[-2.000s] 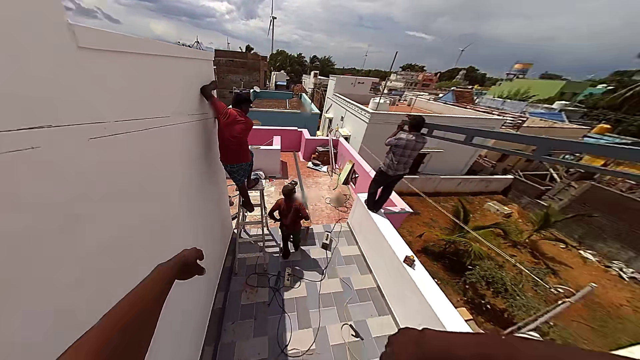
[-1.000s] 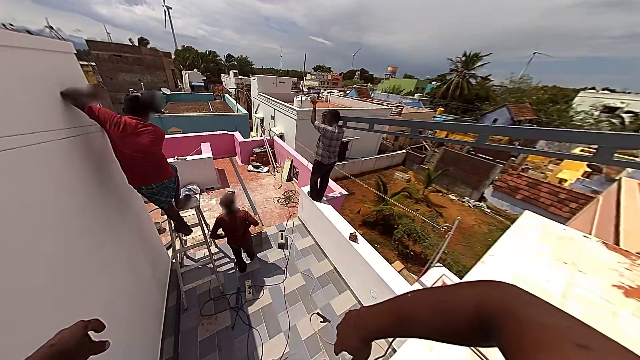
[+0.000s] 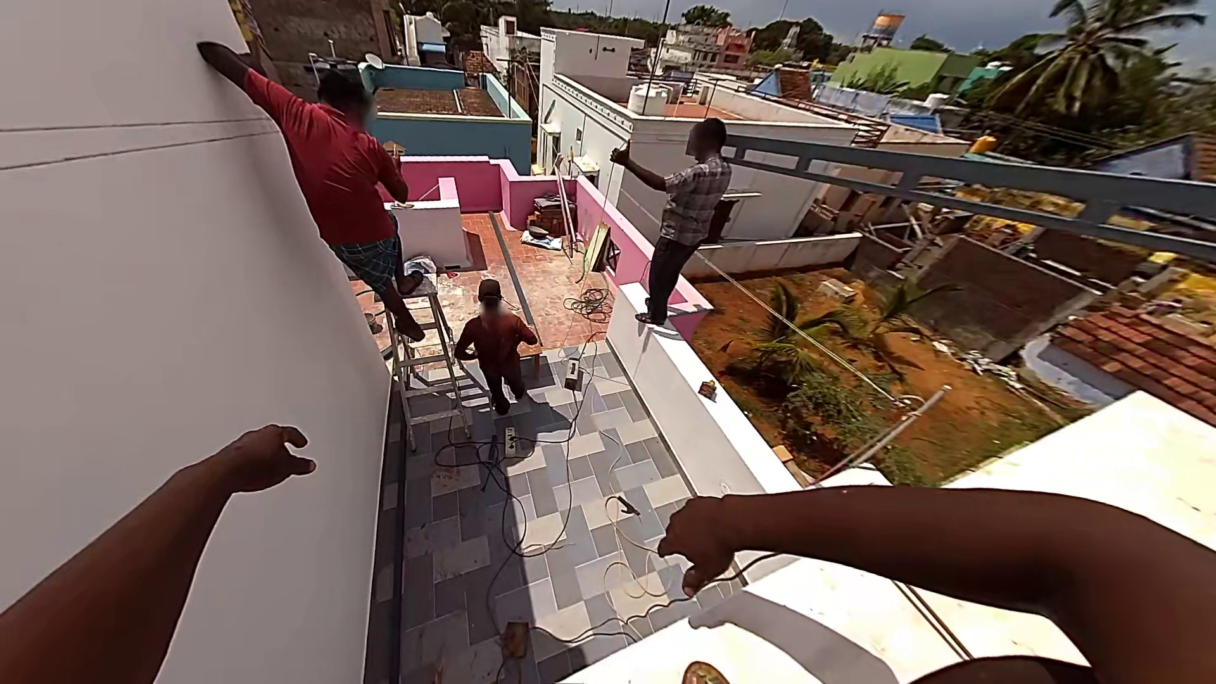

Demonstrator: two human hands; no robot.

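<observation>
My left hand (image 3: 268,460) is raised with bent fingers apart, close to the white wall (image 3: 237,332) and holding nothing. Above the tiled floor, my right hand (image 3: 701,543) hangs with its fingers pointing down; a dark cable (image 3: 613,619) passes by its fingertips, and whether the fingers touch it is not clear. The white ledge (image 3: 807,627) lies below my right forearm. On the floor beyond are tangled cables (image 3: 494,465) and a white socket box (image 3: 511,442).
A person in red (image 3: 332,161) stands on a stepladder (image 3: 427,351) against the wall. Another person (image 3: 497,347) is on the tiles. A third, in a checked shirt (image 3: 696,201), stands on the parapet (image 3: 708,408) beside a metal beam (image 3: 997,185). The ledge drops off toward the floor.
The view has tilted down. My right hand and forearm show more fully than two seconds ago. The person on the parapet has lowered the raised arm and holds it forward.
</observation>
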